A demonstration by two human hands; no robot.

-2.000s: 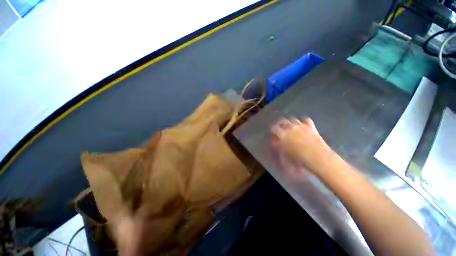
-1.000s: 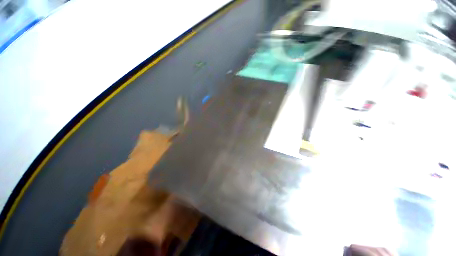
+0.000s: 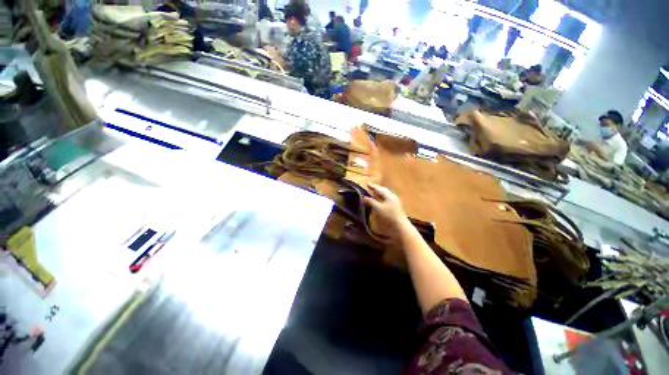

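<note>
A stack of flat brown bag panels [image 3: 469,212] lies to the right of the metal table, with coiled brown straps [image 3: 315,155] at its left end and more straps [image 3: 551,231] at its right end. My right hand [image 3: 383,206], bare below a maroon patterned sleeve, reaches to the left part of the stack. Its fingers are closed on the edge of a brown bag beside a dark strap; the exact grip is small and partly hidden. My left hand is not in view.
The metal table [image 3: 220,242] carries red snips [image 3: 150,253] and a small black rectangle [image 3: 143,239]. A long rail [image 3: 279,99] runs behind. Further brown piles [image 3: 513,139] and several seated people are beyond it. A green sheet [image 3: 62,155] is at left.
The view has swung right from the table's left side to the brown stack. My left hand and the bag at the left have left the picture; my right hand is now at the stack.
</note>
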